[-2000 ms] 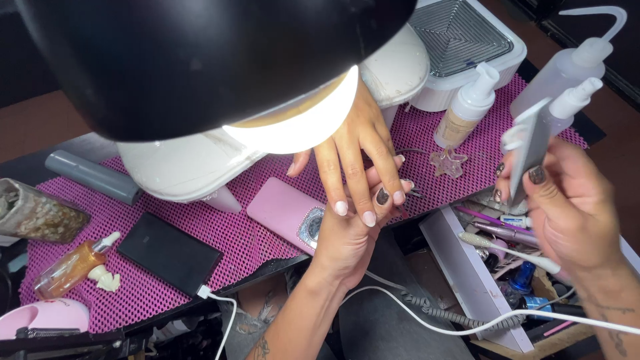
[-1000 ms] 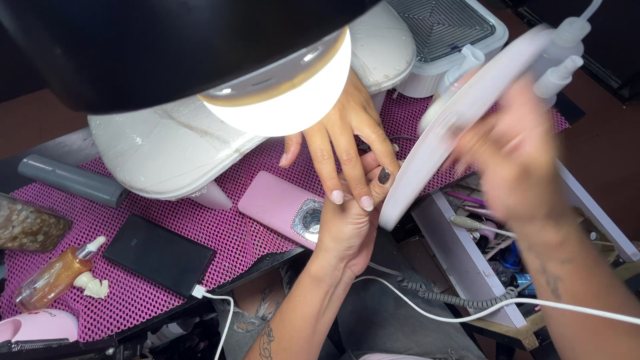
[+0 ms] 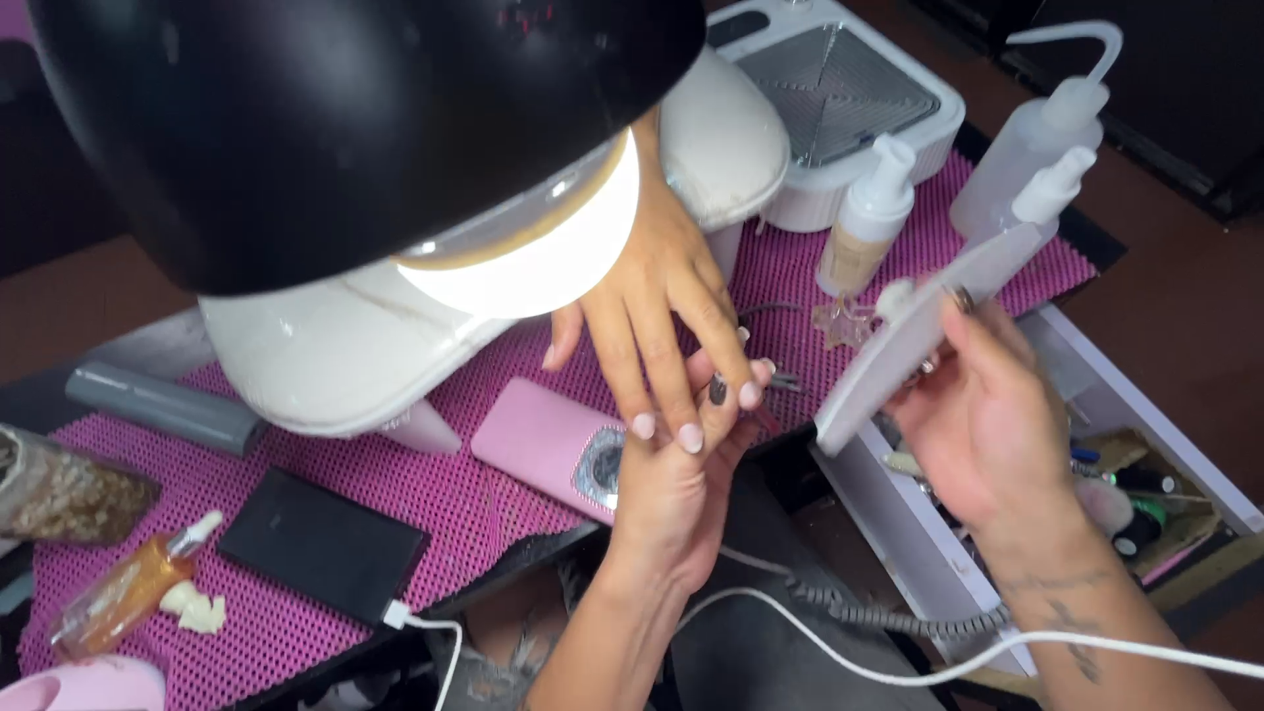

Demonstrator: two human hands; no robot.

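Note:
My left hand (image 3: 686, 469) grips a finger of another person's hand (image 3: 657, 286), which reaches palm down from under the lamp with pale pink nails. In my right hand (image 3: 987, 415) is a pale, flat nail file (image 3: 923, 341), tilted and apart from the nails. The lit desk lamp (image 3: 553, 257) with a black shade hangs over the other person's wrist and the white arm rest (image 3: 336, 346). Beneath the hands, a pink case with a jewelled oval (image 3: 538, 439) lies on the pink mesh mat (image 3: 474, 504).
A pump bottle (image 3: 869, 217), a spout bottle (image 3: 1032, 148) and a white dust collector (image 3: 839, 89) stand behind. An open drawer (image 3: 1145, 415) with tools is at right. A black power bank (image 3: 321, 543) and a dropper bottle (image 3: 128, 592) lie at left; a white cable (image 3: 839, 662) crosses the front.
The nail file, near the other person's fingers one second ago, is now farther right, away from them. My left hand still holds the other person's finger.

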